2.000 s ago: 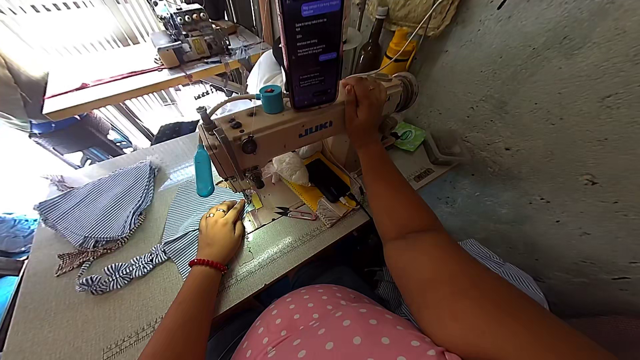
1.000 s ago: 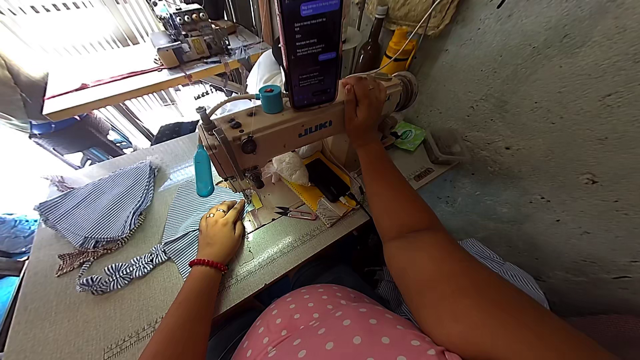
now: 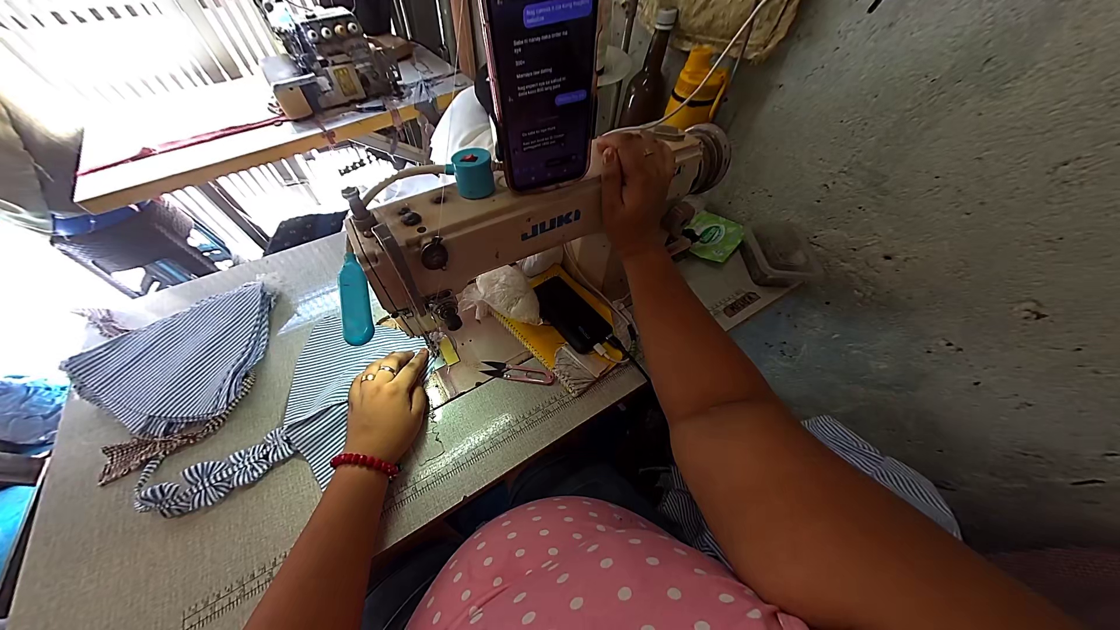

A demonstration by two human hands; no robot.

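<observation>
My left hand (image 3: pixel 385 407), with rings and a red bead bracelet, lies flat on blue-and-white striped fabric (image 3: pixel 328 372), its fingertips beside the needle area of a Juki sewing machine (image 3: pixel 490 232). My right hand (image 3: pixel 637 188) rests over the top of the machine's arm, near the handwheel (image 3: pixel 709 157); its fingers are bent over the edge and its palm is hidden. A gathered striped strip (image 3: pixel 219 477) trails left from the fabric. Thread snips (image 3: pixel 518 374) lie right of the needle. A lit phone (image 3: pixel 544 96) stands upright against the machine's arm.
Stacked striped pieces (image 3: pixel 175 359) lie at the table's left. Under the machine's arm are a plastic bag (image 3: pixel 507 293), a yellow pad (image 3: pixel 525 335) and a black power bank (image 3: pixel 573 315). A green packet (image 3: pixel 716 236) sits by the concrete wall (image 3: pixel 919 219). Another sewing machine (image 3: pixel 328 66) stands behind.
</observation>
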